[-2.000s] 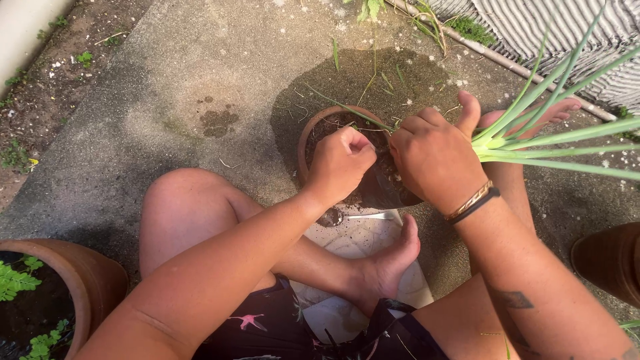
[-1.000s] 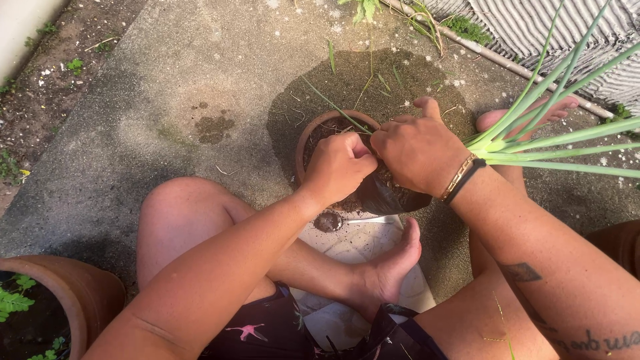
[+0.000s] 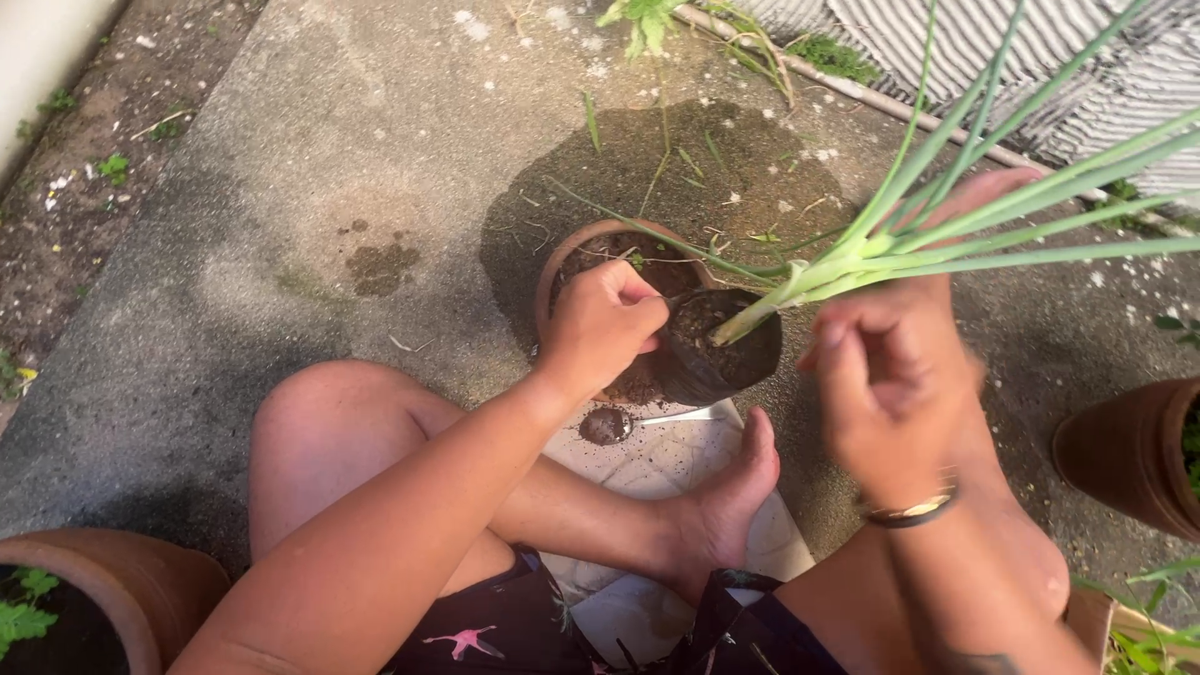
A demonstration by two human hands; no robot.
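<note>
My left hand (image 3: 605, 328) pinches the rim of a black plastic nursery bag (image 3: 717, 370) that holds soil. From the bag a spring onion plant (image 3: 844, 267) leans to the right, its long green leaves fanned out. Right of the bag, my right hand (image 3: 881, 375) is blurred, fingers curled, nothing visible in it; how far its fingers are closed is unclear. Behind the bag and my left hand sits a terracotta pot (image 3: 562, 258) with soil inside. A spoon (image 3: 684, 415), its bowl covered with soil, lies on a pale tile (image 3: 656, 459) below the pot.
A large terracotta pot with a leafy plant (image 3: 141, 591) stands at the lower left, another brown pot (image 3: 1125, 450) at the right. Wet concrete (image 3: 534, 197) surrounds the middle pot. A thin pipe (image 3: 844, 86) runs along the textured wall. My bare feet flank the work.
My right hand has come away from the bag and moved right and down. The black bag and the base of the spring onion, covered by that hand before, now show.
</note>
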